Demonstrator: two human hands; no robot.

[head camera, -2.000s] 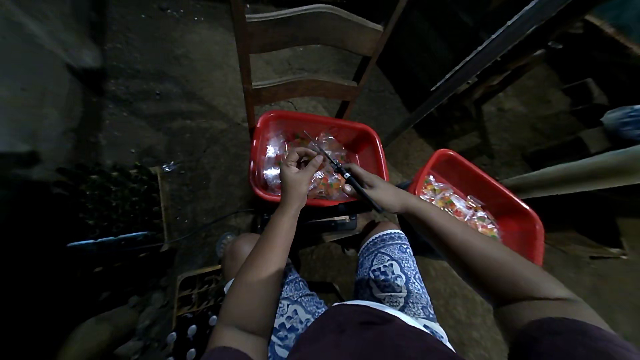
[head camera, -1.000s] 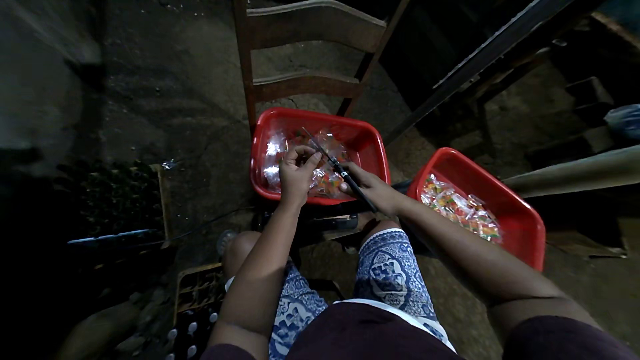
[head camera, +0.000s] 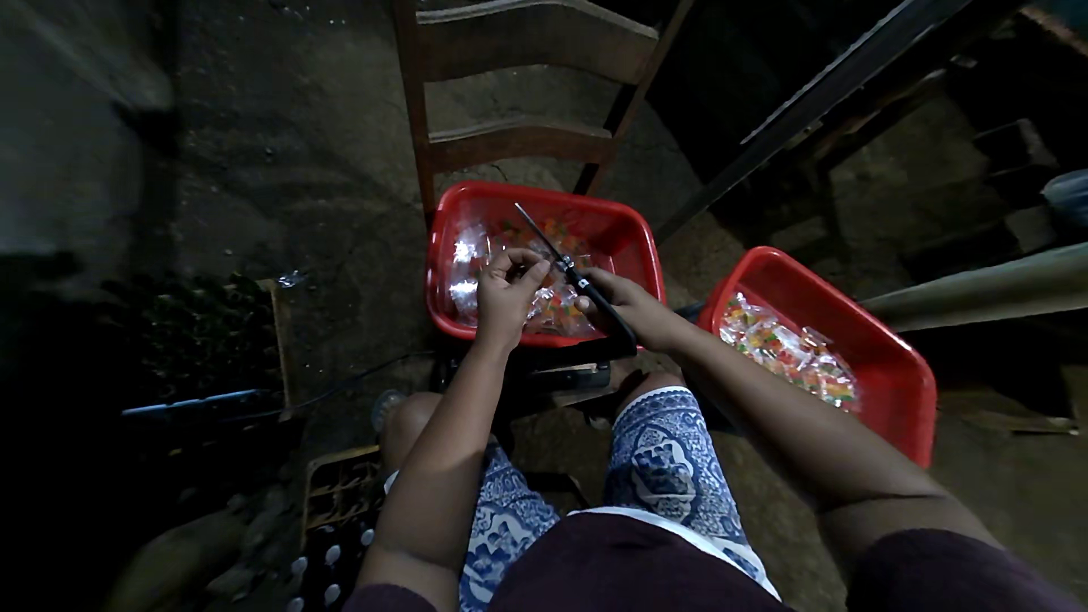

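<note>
Over a red plastic basin (head camera: 650,280) on the chair, my right hand (head camera: 625,306) grips a dark slender tool (head camera: 586,283) with a long thin metal end pointing up and left; its exact kind is unclear. My left hand (head camera: 512,289) is beside the tool's middle, thumb and forefinger close together; whether something small is pinched there cannot be seen. Below the hands, clear plastic packets (head camera: 557,310) with red, orange and green contents lie in the basin. A second red basin (head camera: 892,382) at the right holds similar colourful packets (head camera: 790,353).
The wooden chair's slatted back (head camera: 527,144) rises behind the nearer basin. Crates with bottles (head camera: 340,493) stand at the lower left, and a darker crate (head camera: 280,340) is farther left. A pale pole (head camera: 977,289) slants behind the right basin.
My right hand has tilted the tool a little, and its thin end now stands out farther toward the basin's back rim. My left hand has hardly moved.
</note>
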